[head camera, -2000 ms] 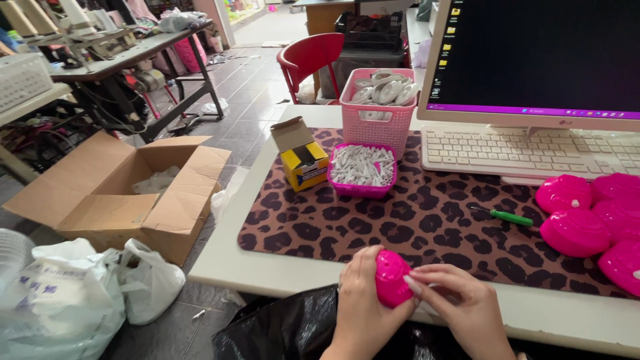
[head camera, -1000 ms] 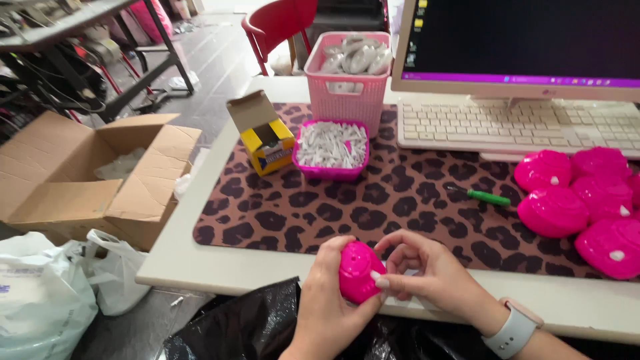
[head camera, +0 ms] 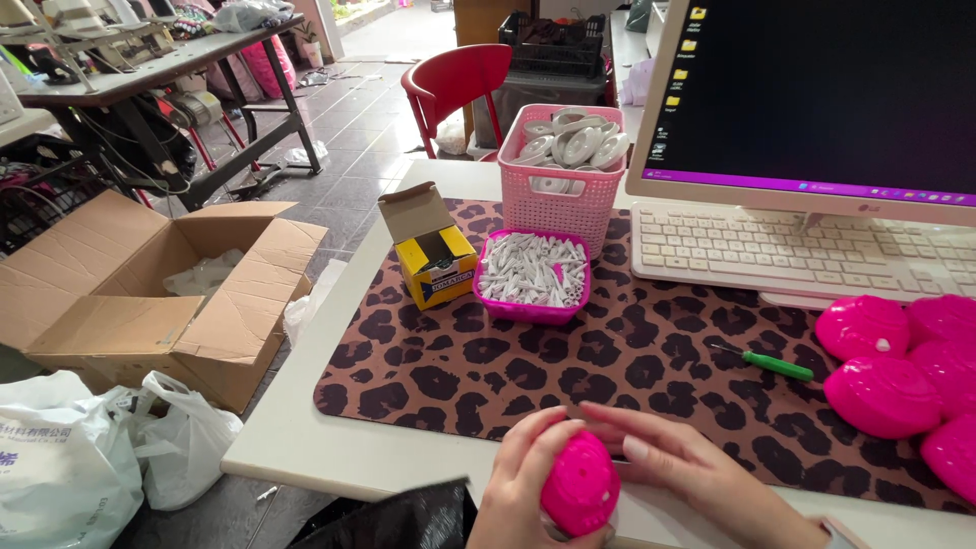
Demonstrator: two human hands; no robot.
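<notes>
My left hand (head camera: 522, 484) is closed around a bright pink moulded plastic piece (head camera: 581, 484) with a small white tip showing near its right edge. Beside its right side is my right hand (head camera: 671, 461), fingers extended; whether they touch the piece is hard to tell. Similar pink plastic pieces (head camera: 882, 396) lie grouped at the right. A green-handled screwdriver (head camera: 778, 365) rests left of them on the leopard-print mat (head camera: 457, 374). Small white plastic cone-shaped parts (head camera: 534, 271) fill a pink tray (head camera: 531, 311). Behind it, a pink basket (head camera: 557, 210) holds white oval plastic parts (head camera: 583, 145).
An opened yellow carton (head camera: 438, 274) stands left of the tray. The keyboard (head camera: 801, 248) and monitor (head camera: 823, 99) are at the back right. On the floor are a cardboard box (head camera: 229, 305) and white plastic bags (head camera: 187, 450). Black plastic (head camera: 396, 518) hangs below the desk edge (head camera: 305, 457).
My right hand's fingers, bent at the pink piece's edge one second ago, are now straightened beside it. The piece remains in my left hand.
</notes>
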